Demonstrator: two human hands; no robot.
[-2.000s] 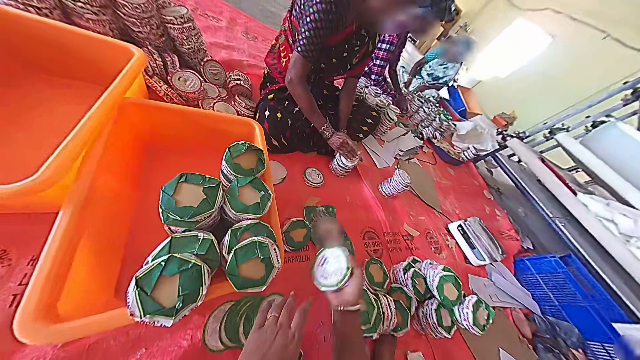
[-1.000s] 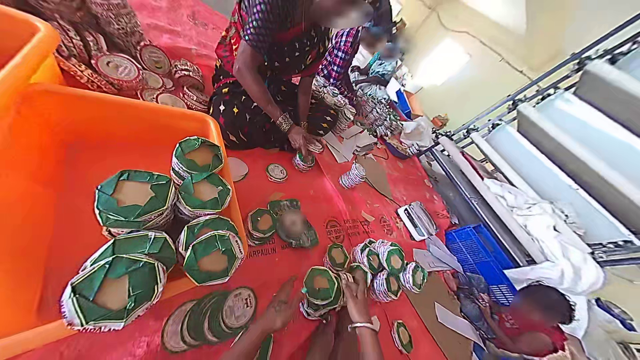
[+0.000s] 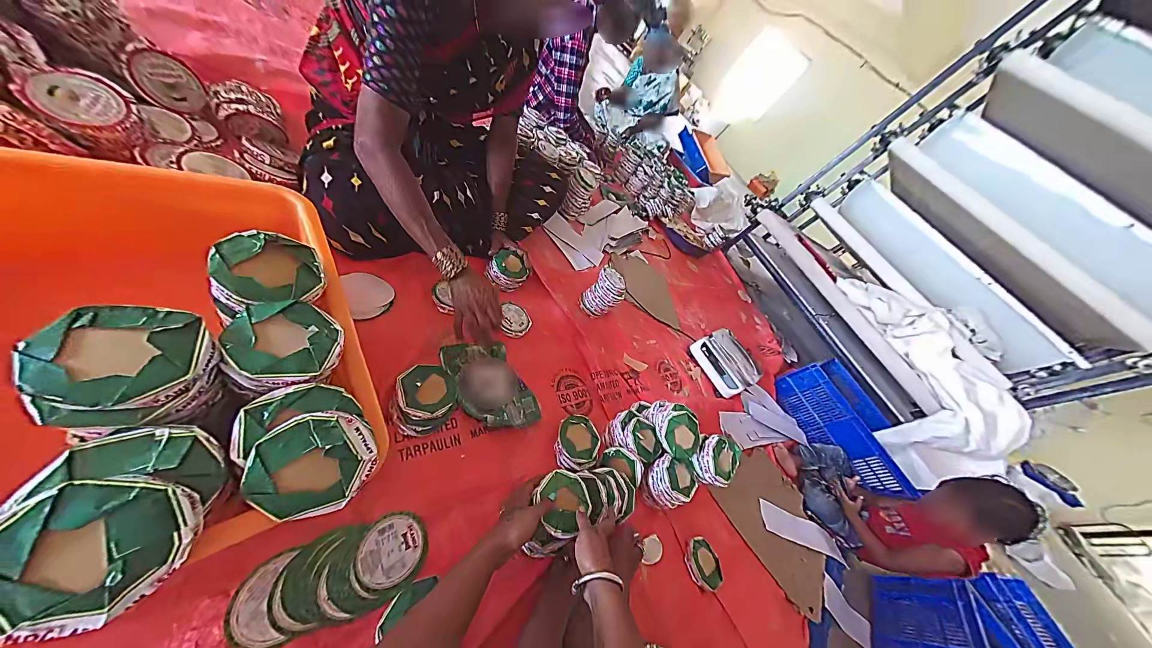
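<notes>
My left hand (image 3: 522,519) touches the left side of a stack of green-and-white wrapped round packets (image 3: 560,504) at the bottom middle. On its right side, my right hand (image 3: 596,540), with a bangle at the wrist, grips the stack. More wrapped packets (image 3: 675,430) stand just beyond, and one packet (image 3: 704,563) lies apart to the right. To the left of my hands, flat round printed labels (image 3: 390,551) lie overlapping in a row. Farther off, a co-worker's hand (image 3: 475,304) reaches down beside a few small packets (image 3: 510,268).
An orange crate (image 3: 346,346) with large wrapped packets stands at the left. A red tarpaulin (image 3: 576,351) covers the floor. A white weighing scale (image 3: 720,362), cardboard (image 3: 765,531) and blue crates (image 3: 832,396) lie to the right, where a person in red sits. A metal rack (image 3: 900,153) stands beyond.
Both my hands have come together around the packet stack; two seconds ago the left was open near the flat labels. The co-worker's hand has moved toward the dark green wrapper. The view has shifted.
</notes>
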